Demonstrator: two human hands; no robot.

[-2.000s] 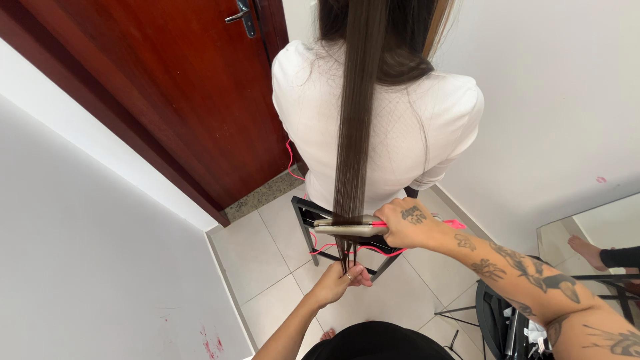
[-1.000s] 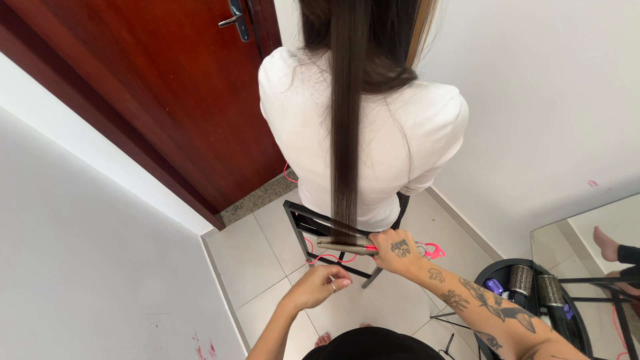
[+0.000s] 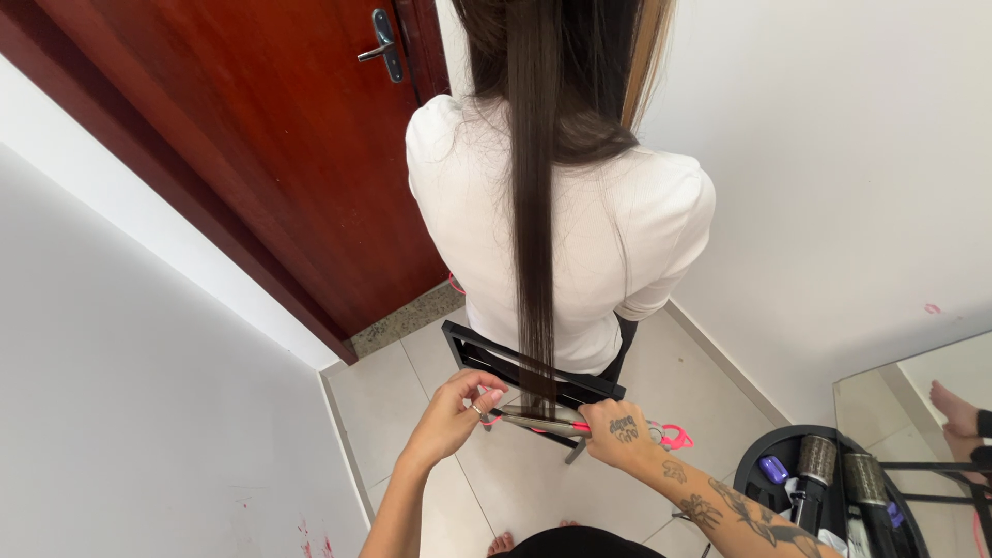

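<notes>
A long, straight section of dark hair [image 3: 533, 232] hangs down the back of a seated person in a white top [image 3: 465, 225]. My right hand [image 3: 616, 434] grips a hair straightener [image 3: 542, 419], whose plates lie across the hair near its ends. Just left of the plates' tips is my left hand [image 3: 457, 411], fingers curled and thumb near the forefinger, with a ring on one finger; whether it touches the straightener tip or holds any strands, I cannot tell. A pink cord [image 3: 678, 438] shows beyond my right hand.
The person sits on a black-framed chair [image 3: 612, 385]. A round black tray [image 3: 748, 457] at the lower right holds a round hairbrush [image 3: 816, 461] and a purple item [image 3: 773, 469], beside a mirror [image 3: 891, 395]. A reddish wooden door [image 3: 271, 139] stands at the left, and walls flank the person.
My left hand was at the hair ends below the straightener two seconds ago; it came away to the left, then rose beside the plates' tips. My right hand has kept hold of the straightener.
</notes>
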